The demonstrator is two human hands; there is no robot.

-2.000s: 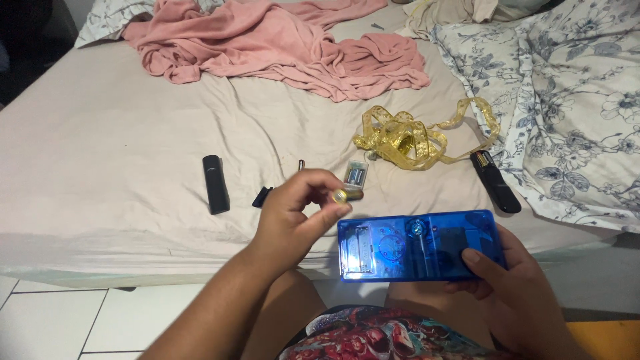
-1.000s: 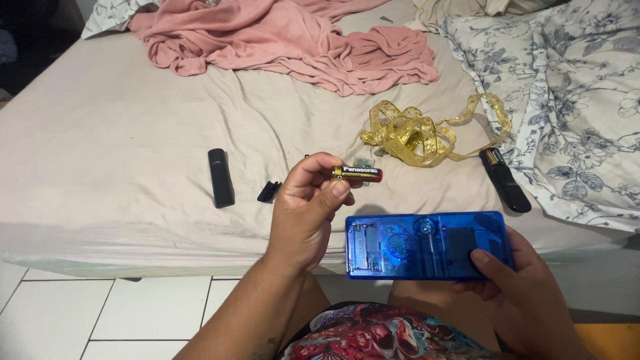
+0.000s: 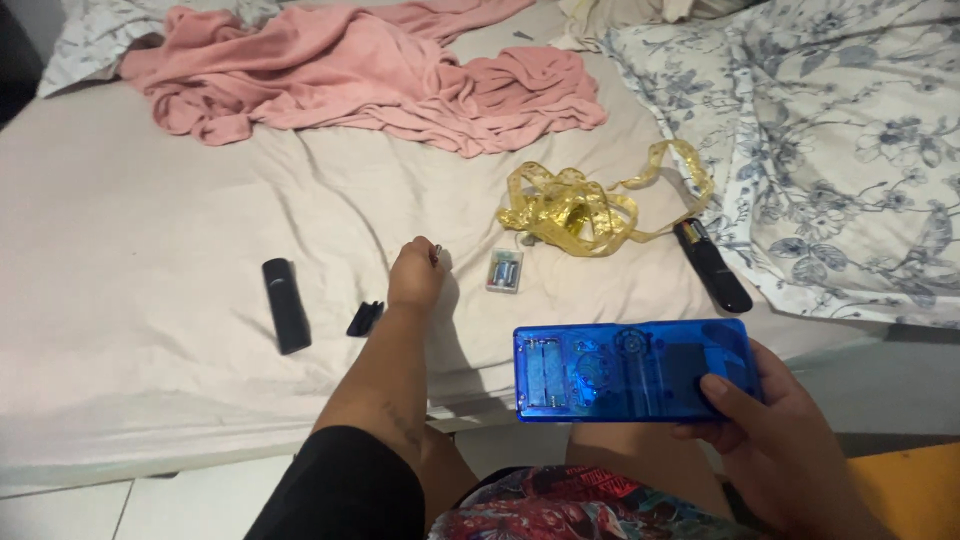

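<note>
My right hand (image 3: pixel 750 412) holds a translucent blue plastic electronic device (image 3: pixel 600 375) by its right end, with a battery compartment (image 3: pixel 545 371) facing up at its left end. No battery lies in that compartment. My left hand (image 3: pixel 417 274) is low over the bed, a small cylindrical battery (image 3: pixel 437 253) partly visible at its fingertips; the fingers hide the rest. Right of that hand lies a small clear case (image 3: pixel 504 271) with batteries in it. A small black plastic piece (image 3: pixel 365 319) rests beside my left forearm.
On the beige bedsheet (image 3: pixel 187 225) lie a black remote control (image 3: pixel 286 305) at left, another black remote (image 3: pixel 712 266) with its batteries exposed at right, and a gold ribbon (image 3: pixel 574 214). A pink blanket (image 3: pixel 360 75) and a floral cloth (image 3: pixel 862 150) lie farther back and right.
My left hand has moved away from the blue device, forward and left to the bedsheet, with the battery at its fingertips. My right hand still holds the device.
</note>
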